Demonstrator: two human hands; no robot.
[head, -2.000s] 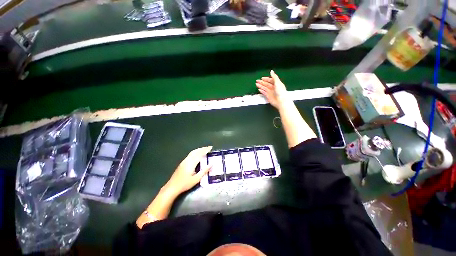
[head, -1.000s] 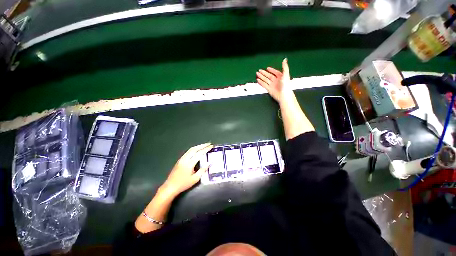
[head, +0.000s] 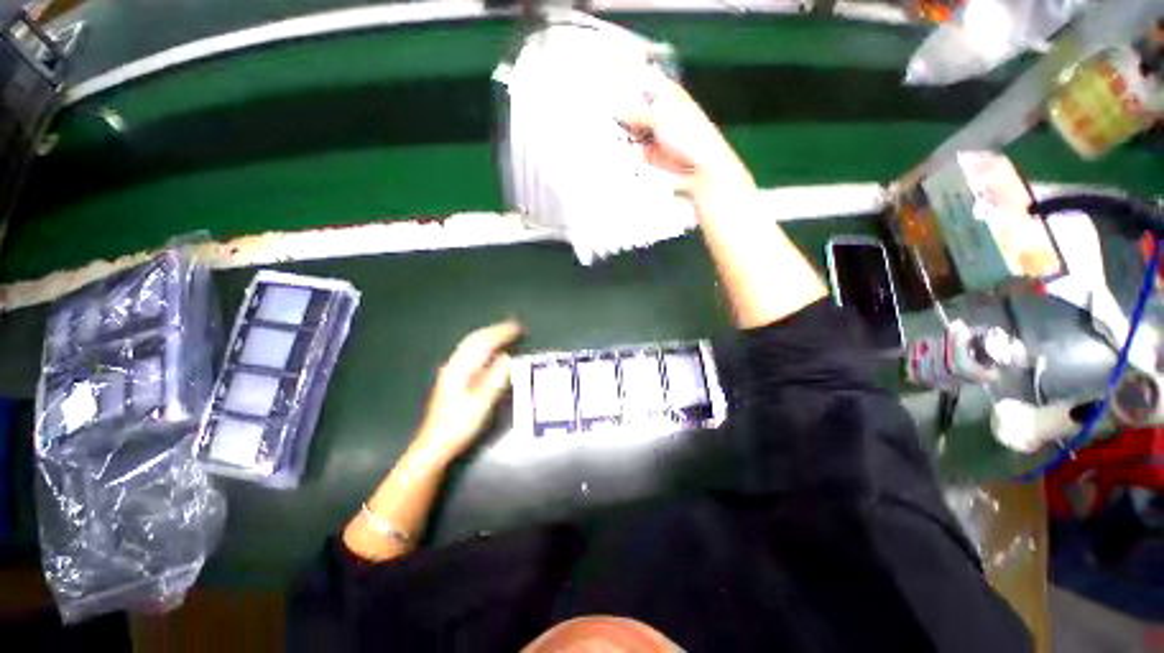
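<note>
My right hand [head: 670, 134] grips a large white sheet stack [head: 568, 140] over the green conveyor belt; its lower end reaches past the pale belt edge over the bench. The stack is blurred and has wavy edges. My left hand [head: 470, 389] is beside the left end of a lens blister tray [head: 618, 390], fingers apart, holding nothing that I can see. The tray lies flat in front of me and shows four pale windows framed in black.
More blister trays [head: 275, 379] lie stacked at left, beside a clear plastic bag [head: 121, 421] with trays inside. At right are a smartphone [head: 864, 291], a small box [head: 989, 223], a bottle [head: 938, 357] and a blue tube [head: 1123, 361]. The green conveyor belt [head: 319, 172] runs behind the bench.
My right hand was open and empty over the belt edge; it now holds the white sheet stack, which was not in view. My left hand has shifted slightly off the tray's left end.
</note>
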